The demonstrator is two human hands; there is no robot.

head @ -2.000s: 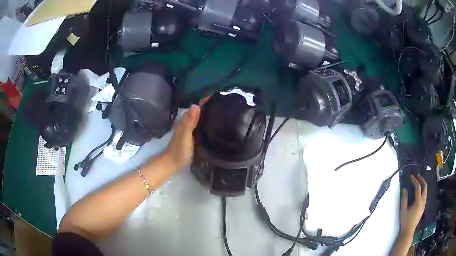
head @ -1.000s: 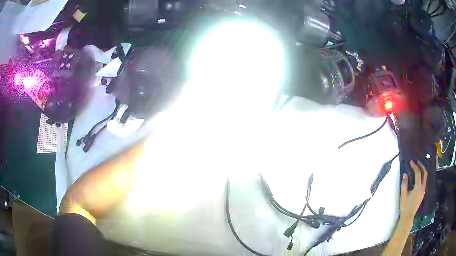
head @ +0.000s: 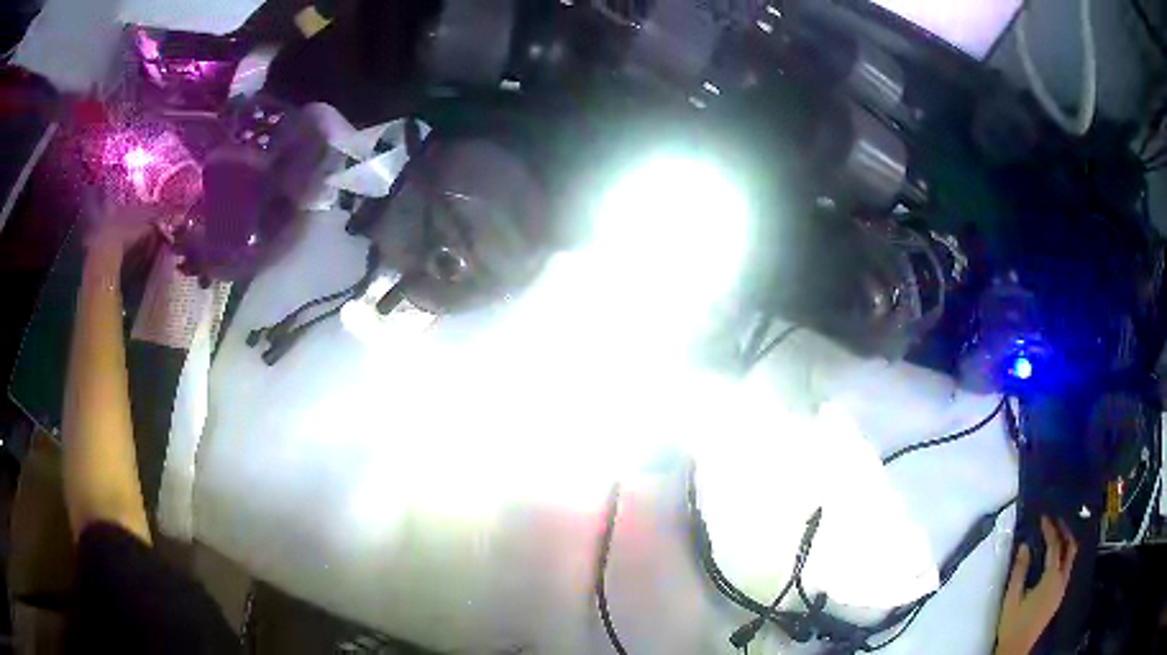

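Note:
The camera in front of me is hidden by the glare of its bright white light; its cable runs down over the white work sheet. My left hand is at the far left, dim and blurred in pink light beside a dark camera unit; I cannot tell whether it holds anything. My right hand is at the lower right on a dark surface, partly cut off by the bottom edge. Whether something lies under it is not clear.
A grey camera with short plug leads stands left of the glare. A blue light glows on a unit at the right. Black test leads loop over the sheet's lower right. More grey housings stand behind.
My left hand has left the central camera for the far left. The central camera's light came on and now glares. The right unit's light went from red to blue. The view has shifted.

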